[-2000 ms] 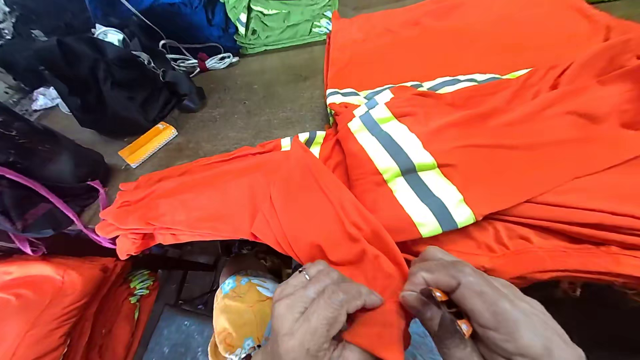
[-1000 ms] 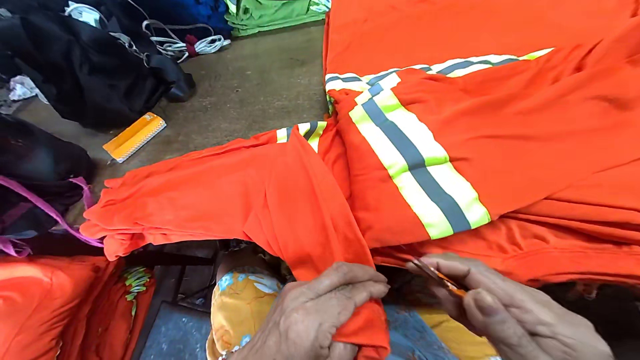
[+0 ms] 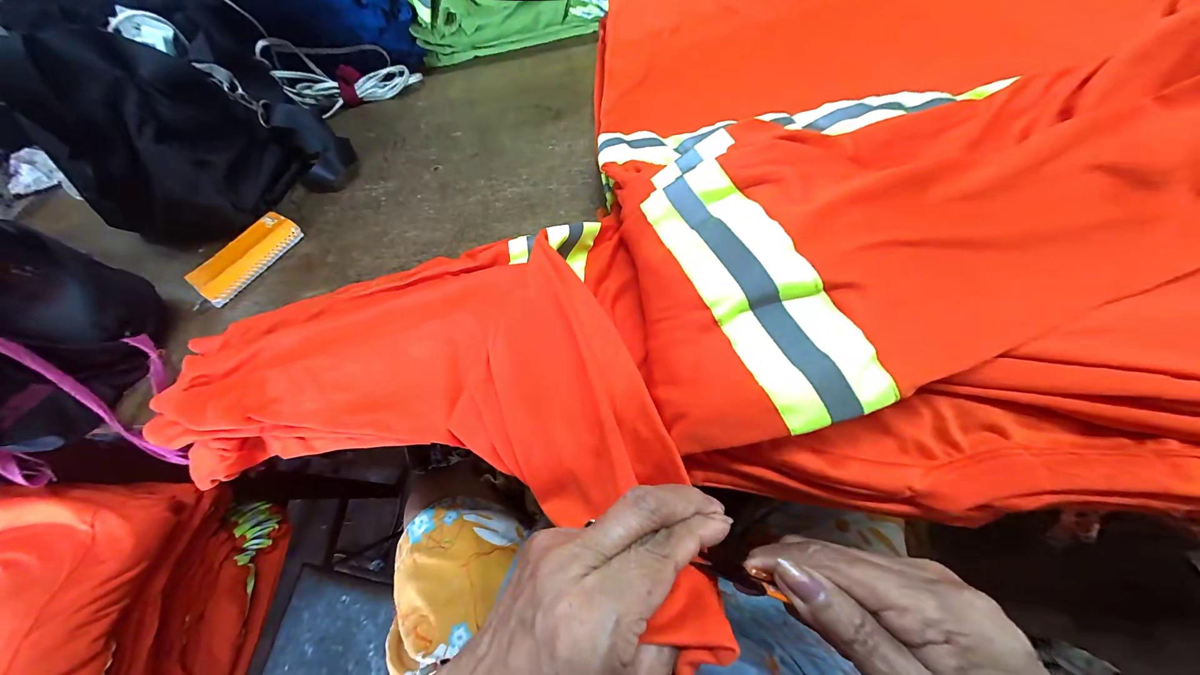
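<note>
Orange garments with grey, white and yellow-green reflective bands (image 3: pixel 937 234) lie stacked across the table. One orange sleeve (image 3: pixel 375 366) spreads to the left, and a fold of the cloth hangs over the near edge. My left hand (image 3: pixel 609 581) grips the end of that fold at the bottom centre. Just to its right, my right hand (image 3: pixel 872 600) holds a small tool with an orange handle (image 3: pixel 774 592), its dark tip close to the cloth; its kind is hard to tell, as the fingers cover most of it.
Black bags (image 3: pixel 150 131) and a bundled white cable (image 3: pixel 375 86) are at the upper left. An orange spiral notebook (image 3: pixel 246 260) lies on the table (image 3: pixel 450 150). Green cloth (image 3: pixel 506 28) sits at the far edge. More folded orange cloth (image 3: pixel 84 572) is at lower left.
My right hand and the small tool have come closer to my left hand and the cloth than one second ago. The striped garments stay where they were.
</note>
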